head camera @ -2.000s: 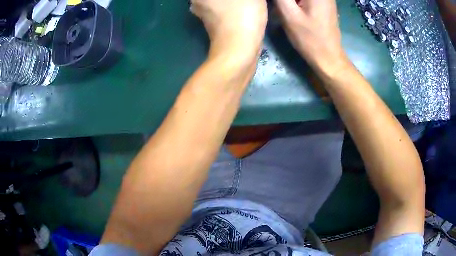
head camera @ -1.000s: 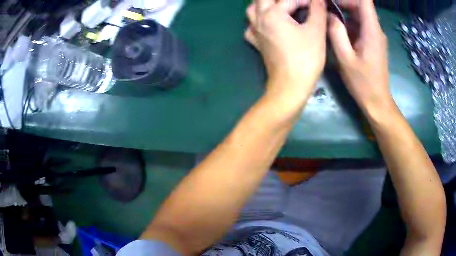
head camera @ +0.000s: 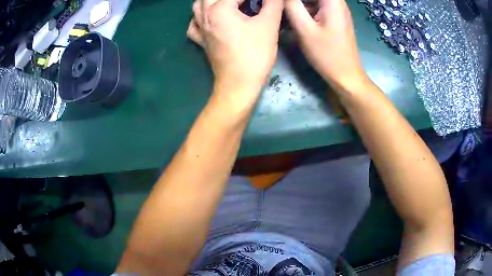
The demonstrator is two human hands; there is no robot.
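My left hand [head camera: 237,40] is at the top centre, its fingers curled around a dark part [head camera: 251,6] that shows between thumb and fingers. My right hand [head camera: 323,40] is close beside it on the right, its fingertips at the same dark work. Both hands are bare and cut off slightly by the top edge. The part is mostly hidden by the fingers, so its shape cannot be told. A dark grey housing [head camera: 108,73] with a round hub inside stands at the left on the green bench top [head camera: 156,118].
A clear ribbed bottle [head camera: 29,96] lies at the left edge. White and yellow-banded modules [head camera: 45,36] lie behind it on a pale sheet. Small dark caps with pale centres [head camera: 402,29] lie on silvery bubble wrap [head camera: 450,81] at right. Dark crumbs [head camera: 275,82] lie between my forearms.
The view swung away and back, shifting everything in the picture. My hands stay close together at the top; the dark part now shows a little more in my left hand.
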